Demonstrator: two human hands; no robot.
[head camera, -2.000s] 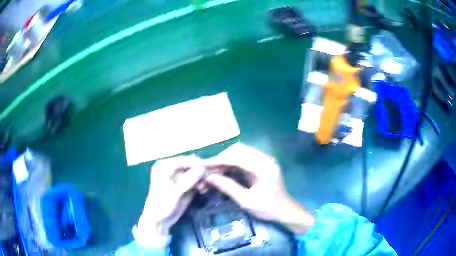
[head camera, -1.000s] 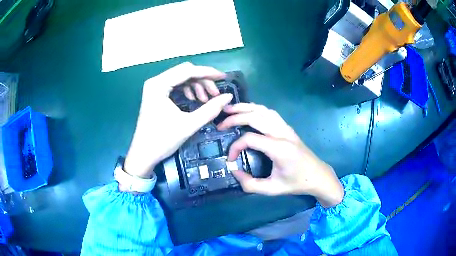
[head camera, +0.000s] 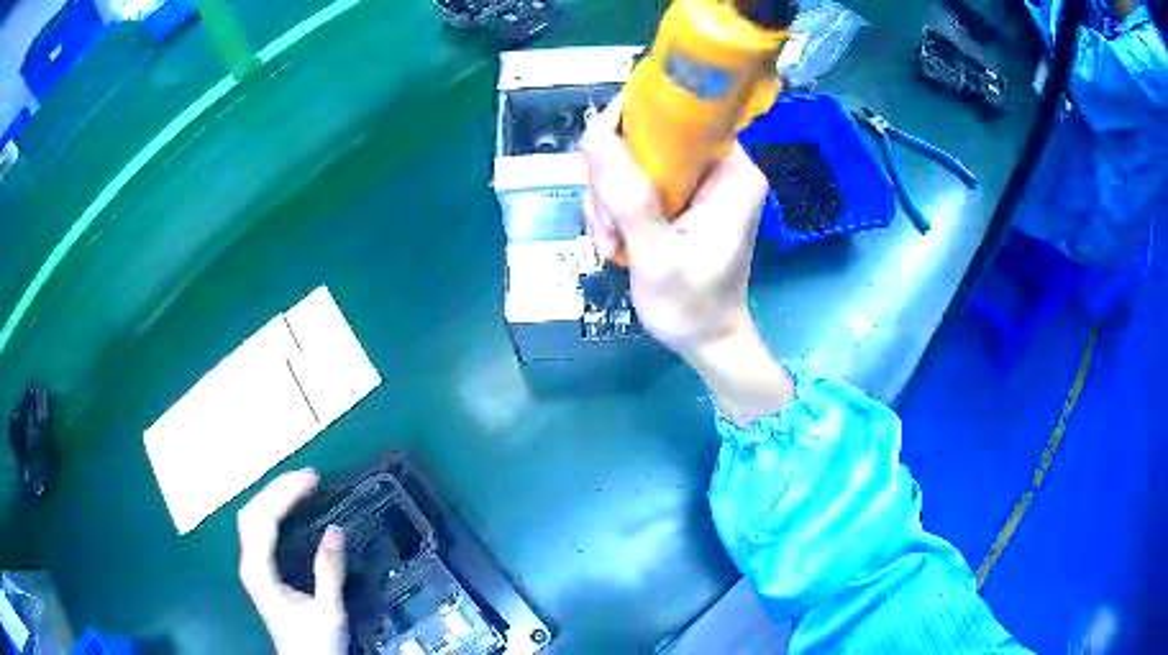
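My right hand (head camera: 685, 250) grips the yellow-orange electric screwdriver (head camera: 698, 109) over the white-grey metal box (head camera: 544, 275); its bit is hidden. My left hand (head camera: 297, 563) is at the lower left, thumb and fingers curved around the upper left part of the black housing (head camera: 410, 582). The housing sits on the dark fixture plate (head camera: 523, 636), which has a screw at its corner. Pale parts show at the housing's lower end, cut off by the picture's bottom edge.
A creased cream sheet (head camera: 263, 410) lies left of the metal box. A blue bin (head camera: 820, 173) with dark small pieces and blue-handled pliers (head camera: 916, 160) are at the right. Black units lie at the back and far left. A person's light-blue sleeve (head camera: 1127, 115) shows at upper right.
The view has turned to the right. My right hand has left the housing and taken hold of the screwdriver. My left hand stays at the housing, with its fingers more spread.
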